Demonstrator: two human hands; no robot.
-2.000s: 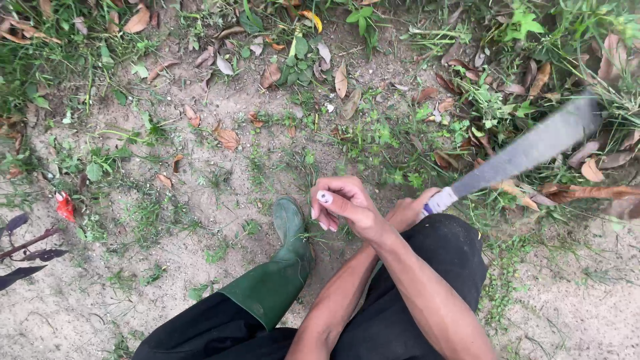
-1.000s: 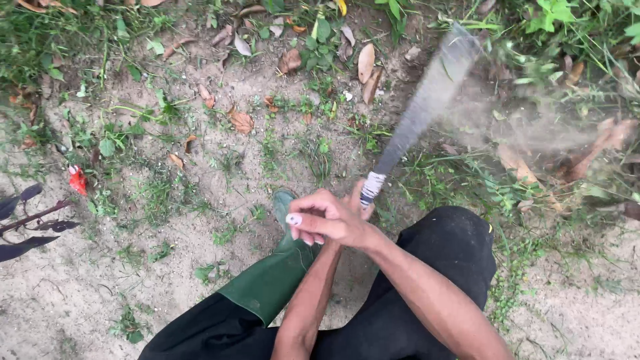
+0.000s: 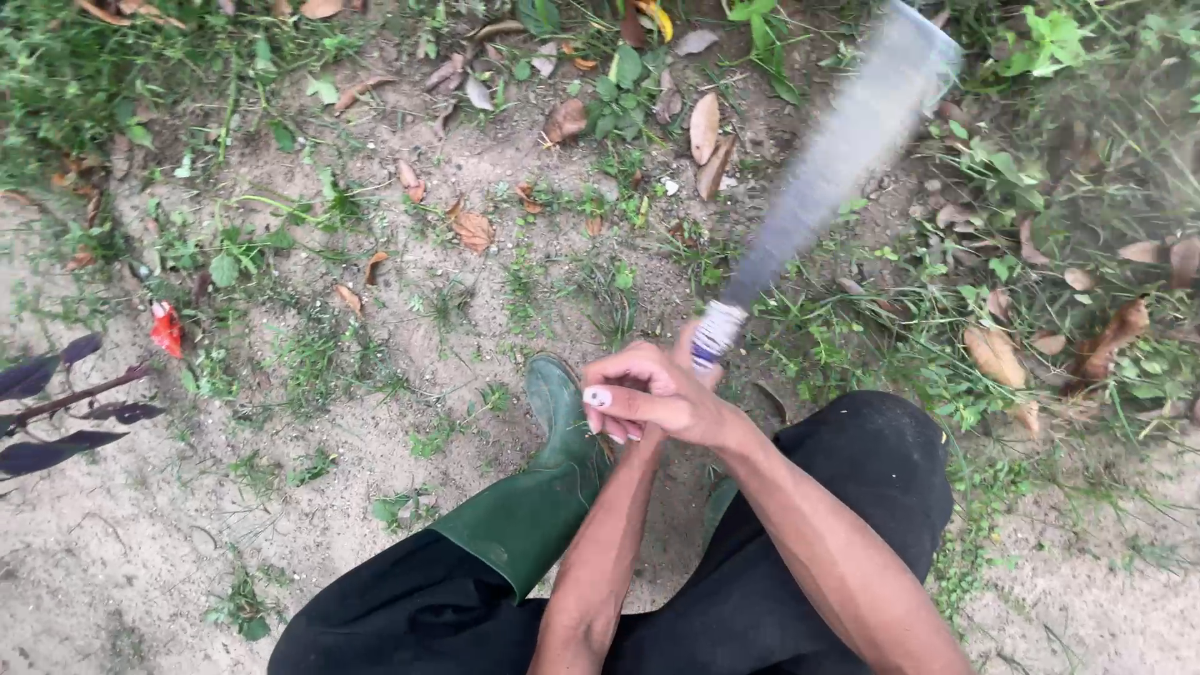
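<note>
My left hand (image 3: 687, 349) is shut on the wrapped white and purple handle of a machete (image 3: 825, 169). The blade points up and to the right over the weeds and is blurred, most of all toward its squared tip. Above my left wrist my right hand (image 3: 647, 394) crosses over, its fingers loosely curled, the thumb with a pale, marked nail facing up. No object shows in it, though its palm is hidden. Much of my left hand lies out of sight behind it. Just left of my hands is a green rubber boot (image 3: 553, 469).
Low weeds (image 3: 994, 272) and dry leaves (image 3: 994, 356) cover the right side. Thicker grass (image 3: 56, 112) grows at upper left. A red scrap (image 3: 166, 328) lies at left, near a dark-leaved stem (image 3: 75, 400). My bent knee (image 3: 862, 459) is right of my arms.
The machete has swung from pointing right to pointing up and right, still in my left hand. My right hand stays curled near my left wrist.
</note>
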